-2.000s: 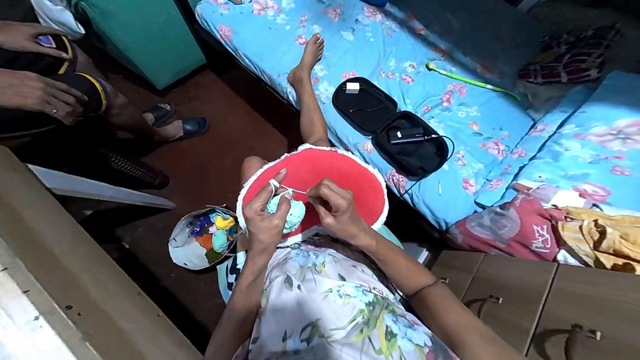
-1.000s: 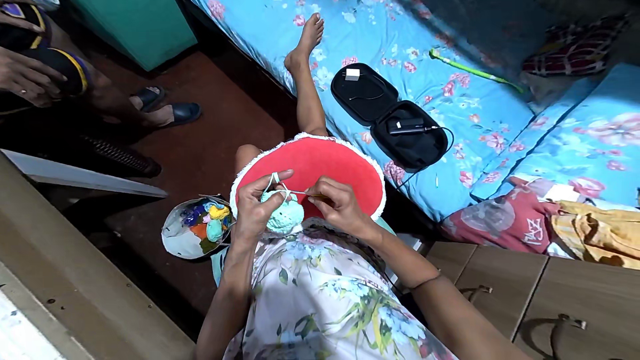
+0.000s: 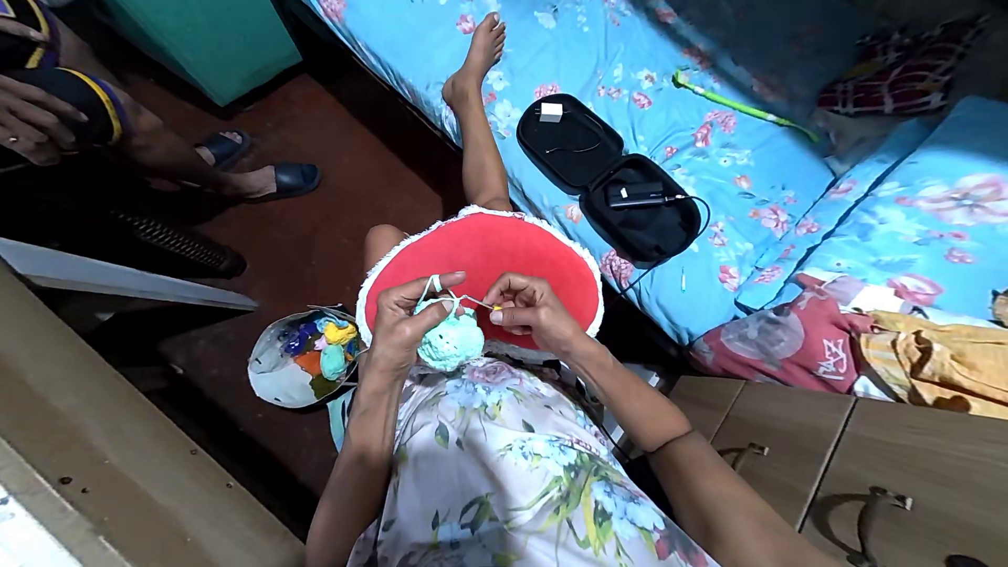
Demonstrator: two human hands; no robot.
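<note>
My left hand (image 3: 405,319) pinches a mint-green crocheted piece (image 3: 451,340), with pale yarn looped around its raised index finger. My right hand (image 3: 529,309) grips a thin crochet hook (image 3: 477,302), which has a bit of yellow at the fingers; its tip meets the top edge of the piece. Both hands are above a round red cushion (image 3: 504,244) with a fluffy white border, resting on my lap. The exact stitch at the hook's tip is too small to make out.
A round container (image 3: 276,386) of colourful yarn stands at the left. On the flowered bed lie an open black case (image 3: 571,146) and a green strap (image 3: 740,105). Wooden drawers (image 3: 776,441) are at the right. Another person's sandalled feet (image 3: 293,179) are at upper left.
My hands stay close together over the cushion with the yarn work and hook. The other person's hand at the left has shifted slightly. Otherwise little has plainly changed.
</note>
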